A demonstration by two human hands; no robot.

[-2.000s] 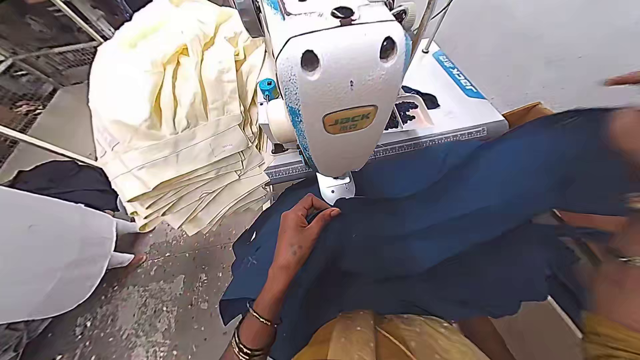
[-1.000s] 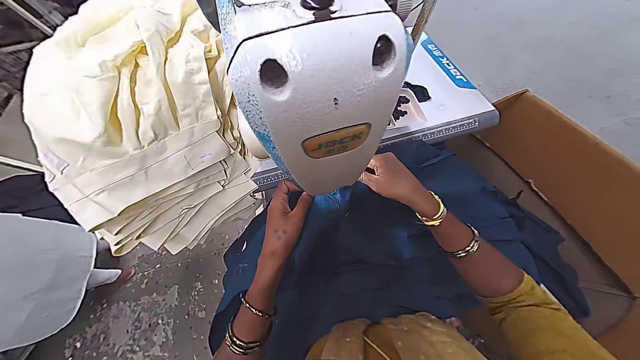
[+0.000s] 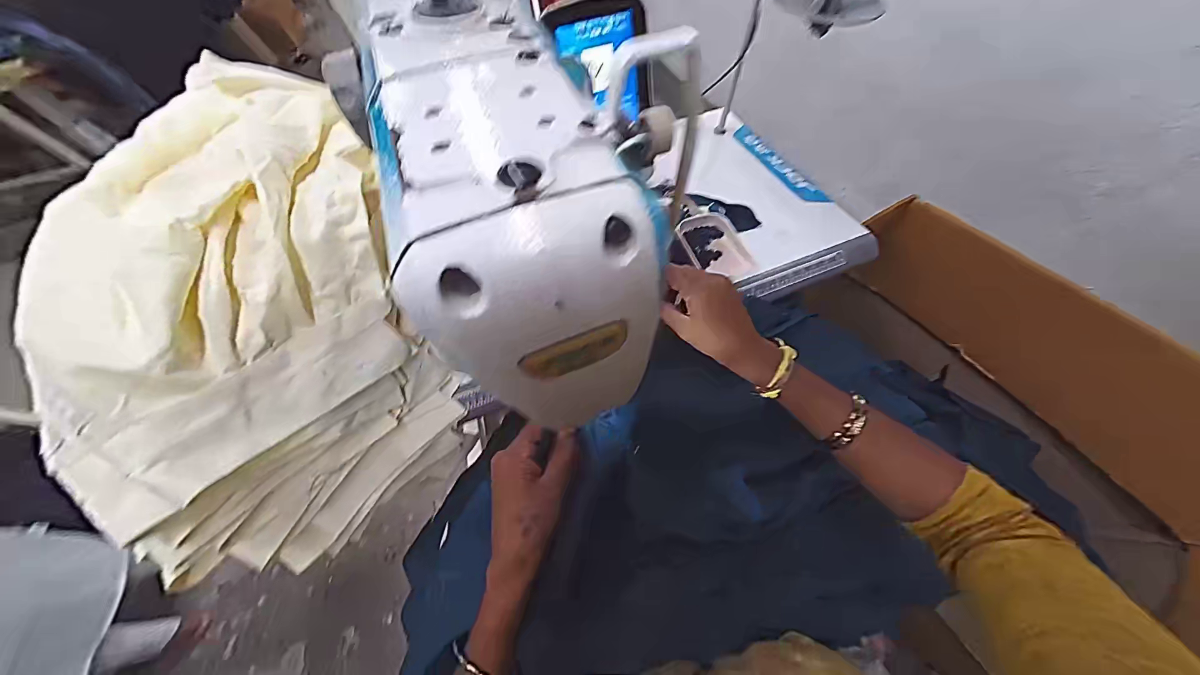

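A white sewing machine head (image 3: 534, 281) fills the middle of the view and hides its needle. Dark blue fabric (image 3: 731, 525) spreads from under it down over my lap. My left hand (image 3: 532, 478) lies on the fabric just below the machine head, thumb and finger at the cloth's edge; the fingertips are partly hidden. At the right side of the head, my right hand (image 3: 708, 314) has its fingers curled beside the machine, partly behind it; whether they pinch cloth is not visible.
A thick stack of cream fabric pieces (image 3: 253, 375) hangs at the left. The white machine bed (image 3: 806, 225) holds dark scraps and a small tray. A cardboard box (image 3: 1031, 347) stands at the right, under the blue fabric. Pale cloth of another person (image 3: 56, 600) shows lower left.
My right hand came from the far right to the machine between the two earlier frames, and is now beside the head's right side. The blue cloth it held out at right has come down. The view has shifted.
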